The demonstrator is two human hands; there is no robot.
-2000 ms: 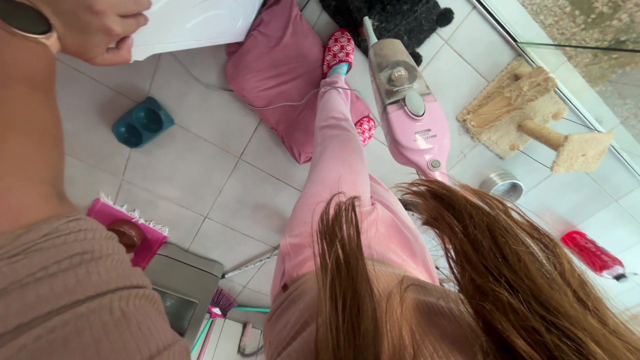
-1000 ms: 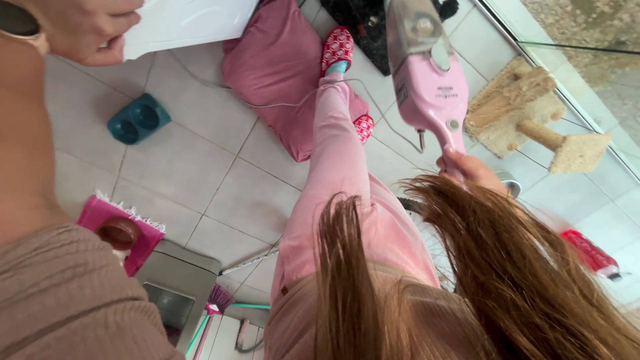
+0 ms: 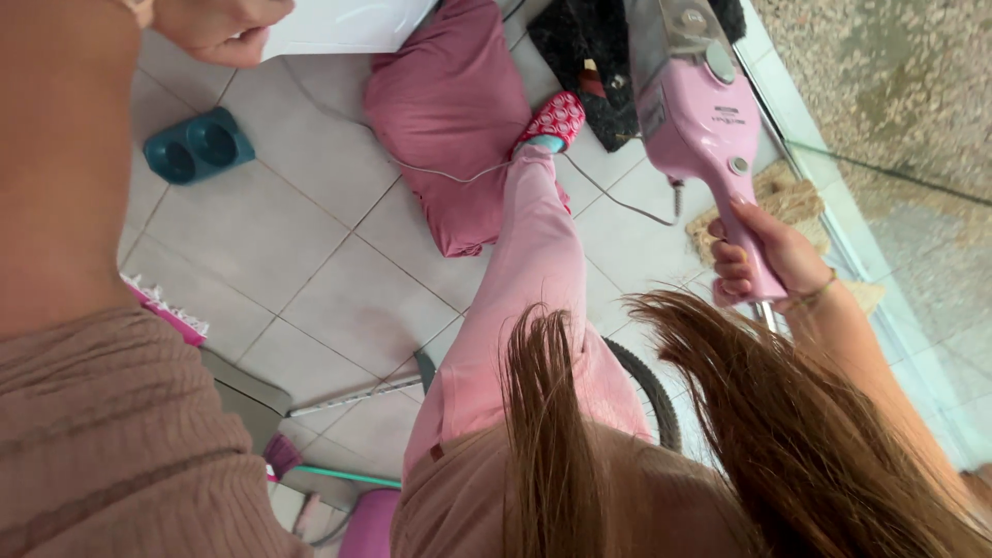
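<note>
At the right, my right hand (image 3: pixel 767 248) is wrapped around the handle of a pink corded vacuum cleaner (image 3: pixel 701 116), held upright in the view with its clear dust cup toward the top edge. A grey cord runs from its body across the floor and over a pink cushion (image 3: pixel 449 108). My left hand (image 3: pixel 225 27), partly cut off at the top left, rests with curled fingers by the edge of a white plastic surface (image 3: pixel 341 27); its grip on that surface is unclear.
A teal double pet bowl (image 3: pixel 199 147) lies on the tiled floor at the left. Beyond the cushion is a black furry mat (image 3: pixel 581 62). A beige scratching post (image 3: pixel 783 205) stands near the glass panel (image 3: pixel 899 225). A black tyre (image 3: pixel 655 395) and a green pole (image 3: pixel 349 476) are lower down.
My right hand, not visible two seconds ago, came to the vacuum cleaner's handle. The vacuum has moved up in the view. My left hand stays by the white surface.
</note>
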